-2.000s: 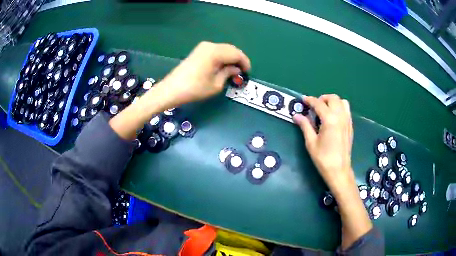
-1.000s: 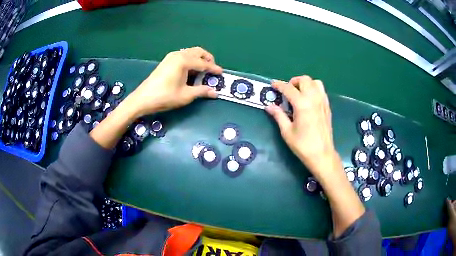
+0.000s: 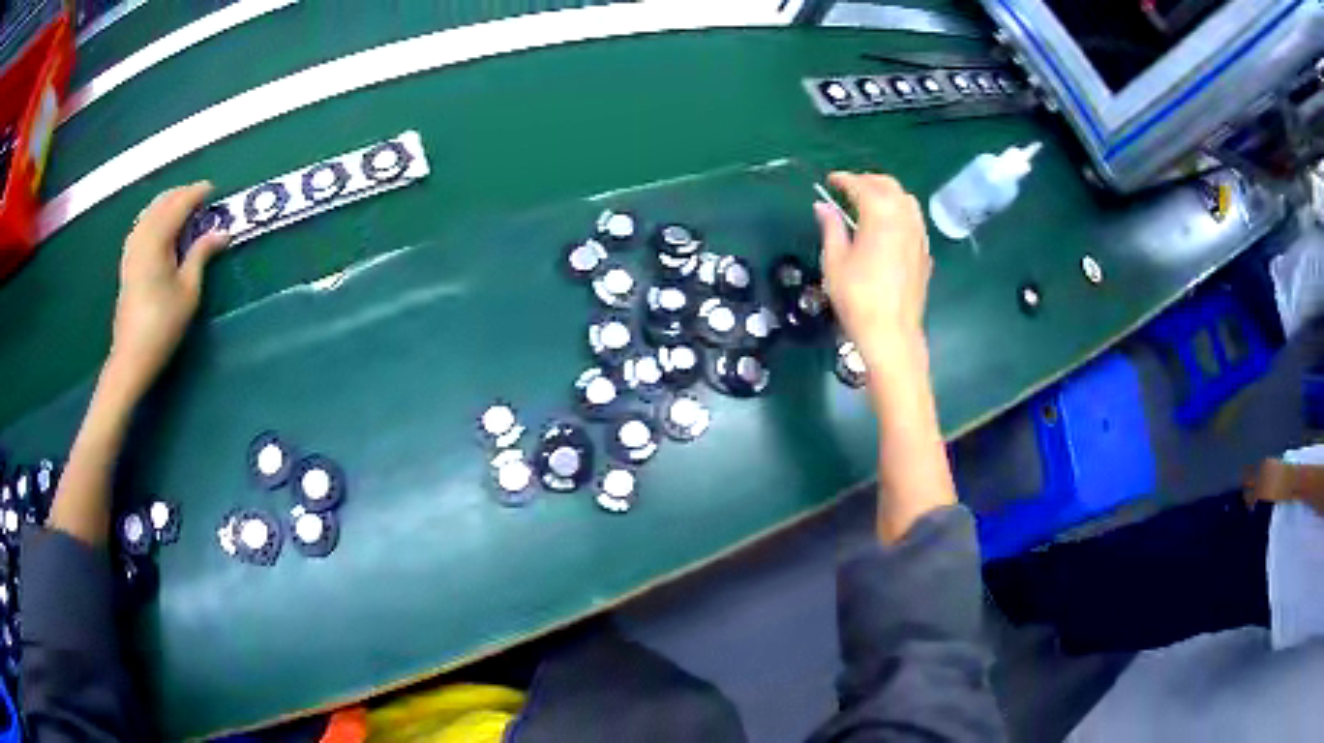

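A pale fixture strip lies at the upper left with several black discs seated along it. My left hand holds its left end, thumb and fingers over the end disc. My right hand holds a thin pale stick between thumb and fingers, above the green bench. Loose black speaker units lie in a heap left of my right hand. A smaller group of speaker units lies at the lower left.
A squeeze bottle stands or lies right of my right hand. A dark loaded strip is beside the framed machine. A red bin is at far left. Blue stools and another person's hand are at right.
The view has swung right. My right hand has let go of the strip and moved right, now with a stick. My left hand still holds the strip's left end.
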